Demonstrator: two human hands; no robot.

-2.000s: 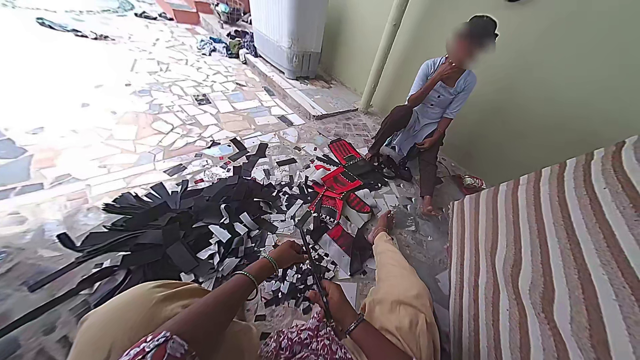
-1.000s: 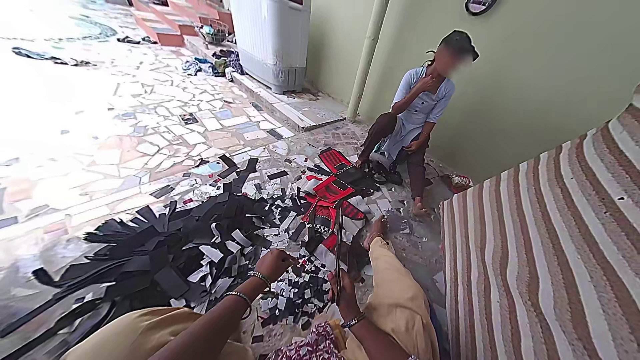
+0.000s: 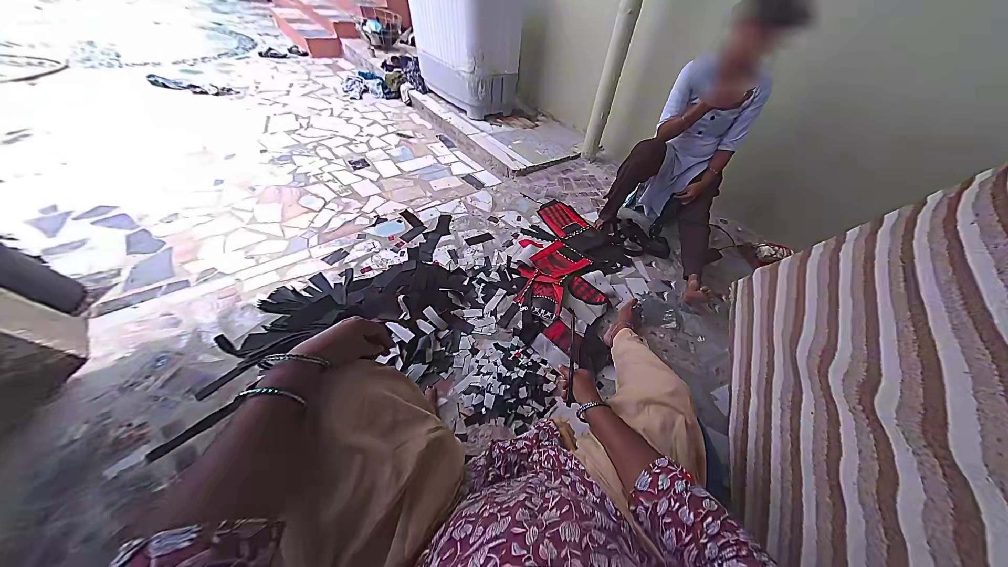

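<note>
My left hand (image 3: 358, 339) is over my left knee, beside the pile of long black fabric strips (image 3: 315, 303); whether its fingers hold anything cannot be made out. My right hand (image 3: 580, 386) grips a long, dark, thin tool (image 3: 572, 346), which looks like scissors and points away from me. Between my legs lies a heap of small black and white cut pieces (image 3: 504, 386). Beyond the tool are red and black patterned pieces (image 3: 557, 260) with beaded-looking edges.
A person (image 3: 701, 134) sits by the green wall (image 3: 866, 102), one hand raised to the face. A striped brown and white cloth surface (image 3: 858, 378) rises at right. A white appliance-like tub (image 3: 468, 55) stands behind, near a pipe (image 3: 613, 79). Broken-tile paving (image 3: 315, 173) spreads left.
My left hand has moved left, away from my right hand, towards the black strips. My right hand keeps hold of the dark tool.
</note>
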